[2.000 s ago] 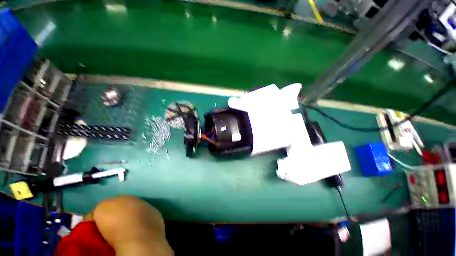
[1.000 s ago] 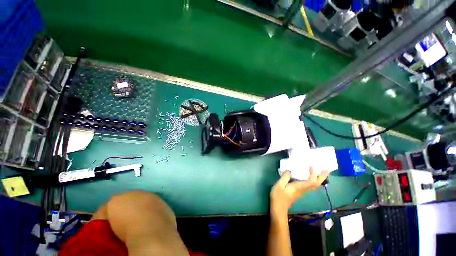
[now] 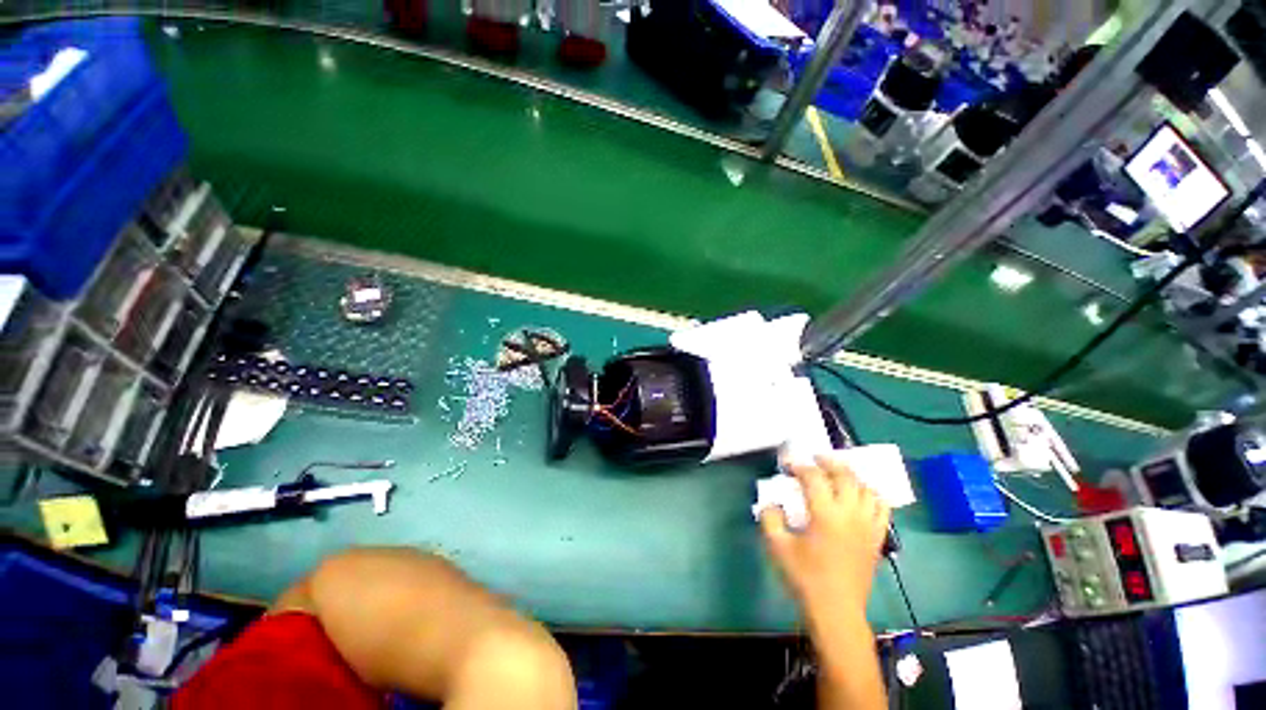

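The security camera body (image 3: 660,405), black and ribbed, lies on the green bench with its white shell (image 3: 757,388) on the right. Its black front cover (image 3: 568,407) stands off the left end, joined by thin red and orange wires (image 3: 611,412). My right hand (image 3: 833,534) lies over the white mounting bracket (image 3: 882,473), fingers across its top and thumb at its near left edge. My left forearm and red sleeve show at the lower left, but my left hand is out of the picture.
Loose screws (image 3: 483,402) and a round dish (image 3: 532,347) lie left of the camera. A white stick-shaped part (image 3: 236,501) is at the bench's left. A blue block (image 3: 964,492) and power supply (image 3: 1132,559) are at right. A metal post (image 3: 972,201) slants behind.
My right hand, out of view two seconds ago, came to the bracket's near side and now lies over its top. The head view has shifted. The cover remains wired to the body.
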